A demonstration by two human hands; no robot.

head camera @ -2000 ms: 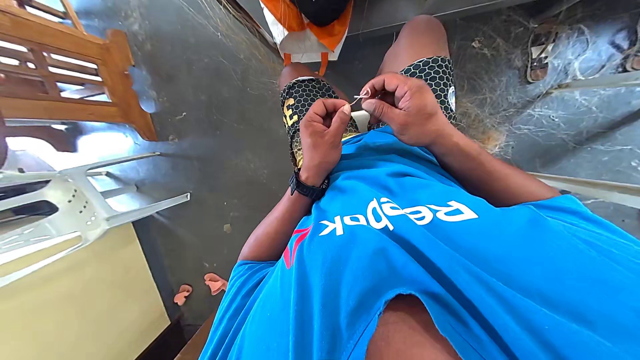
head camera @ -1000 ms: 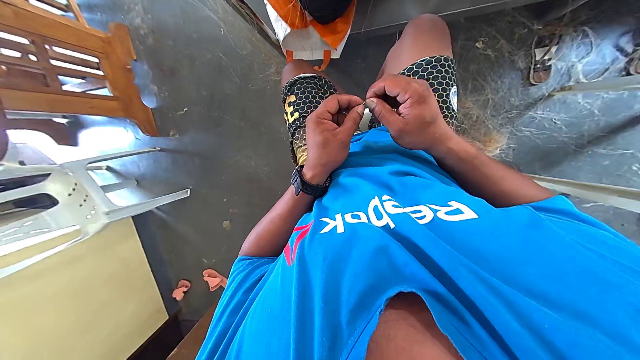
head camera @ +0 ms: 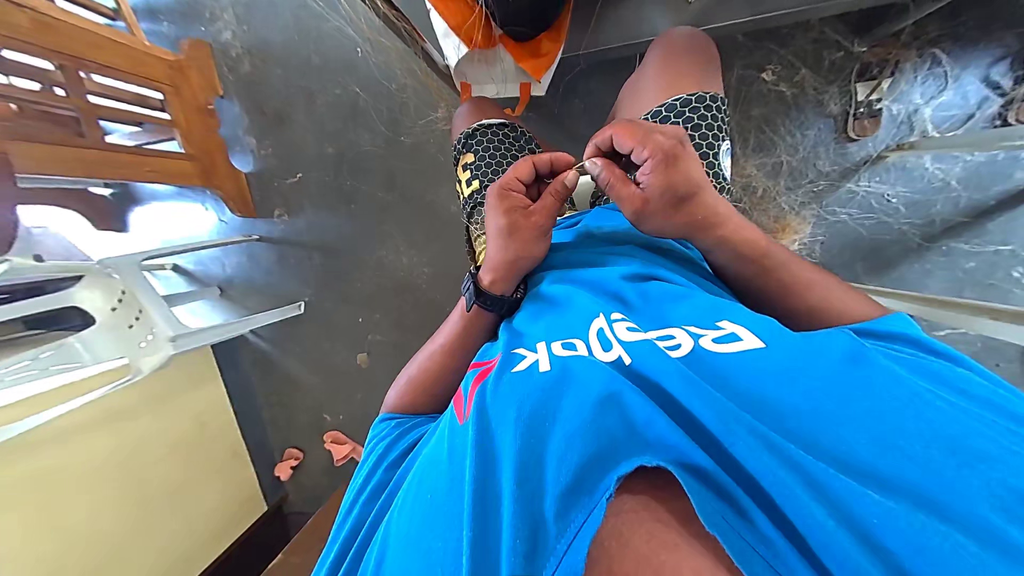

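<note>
Above my lap, my left hand (head camera: 524, 212) and my right hand (head camera: 660, 180) meet with their fingertips almost touching. Between them runs a short, thin, pale strand (head camera: 580, 166), pinched by thumb and forefinger on each side. The strand is too small to tell its material. A black wristwatch (head camera: 493, 296) is on my left wrist. Beneath the hands are patterned shorts (head camera: 500, 144) and the hem of a blue T-shirt (head camera: 640, 352). A small whitish thing (head camera: 583, 192) shows behind the fingers, mostly hidden.
A white and orange bag (head camera: 500, 68) with a black item stands beyond my knees, by a grey ledge (head camera: 720, 20). Loose fibres (head camera: 768, 184) litter the dark floor at right. A white plastic chair (head camera: 152, 312) and wooden furniture (head camera: 192, 120) are at left; pink slippers (head camera: 342, 448) lie lower left.
The fingertips of both hands were a little apart two seconds ago, with a pale strand between them, and are now closer together. Both hands remain over the lap.
</note>
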